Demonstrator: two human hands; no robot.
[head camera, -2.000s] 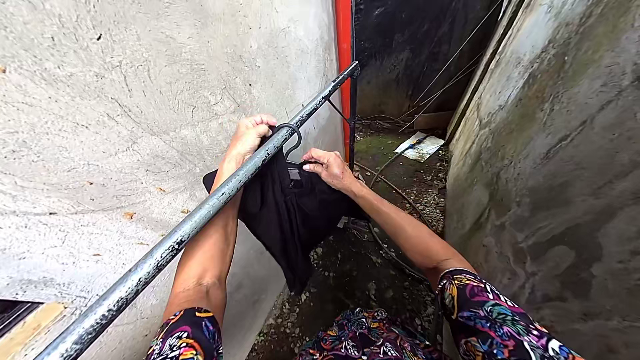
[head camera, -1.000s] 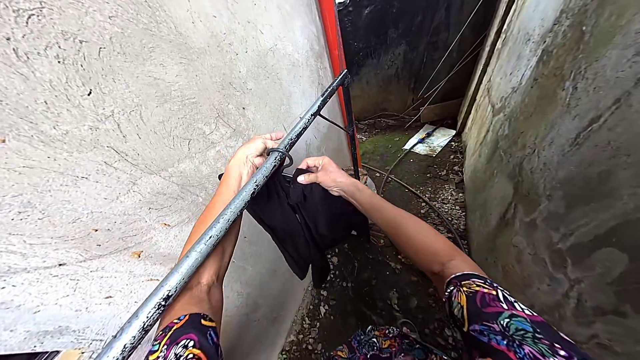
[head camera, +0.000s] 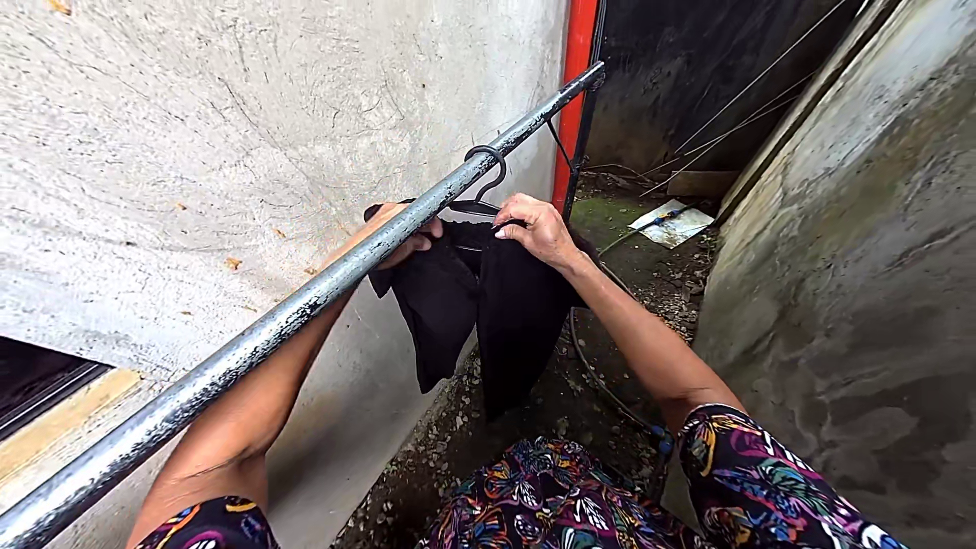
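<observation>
A black clothes hanger (head camera: 496, 179) hangs by its hook over a worn metal pipe (head camera: 320, 286). Black garment cloth (head camera: 515, 320), split into two hanging parts below, drapes from the hanger. My left hand (head camera: 412, 236), partly hidden behind the pipe, grips the garment's upper edge at the left. At the right of the hook, my right hand (head camera: 534, 229) pinches the top edge between thumb and fingers. Part of the hanger's body shows between the hands; the rest is covered by the cloth.
A rough plaster wall (head camera: 191, 114) stands at the left, a stained concrete wall (head camera: 839, 328) at the right. A red post (head camera: 576, 99) rises near the pipe's far end. On the ground lie a hose (head camera: 602, 385) and a white sheet (head camera: 671, 223); thin lines cross the back.
My left hand has moved from beside the hook down to the garment's left upper edge. The cloth, bunched before, now hangs more spread out in two parts.
</observation>
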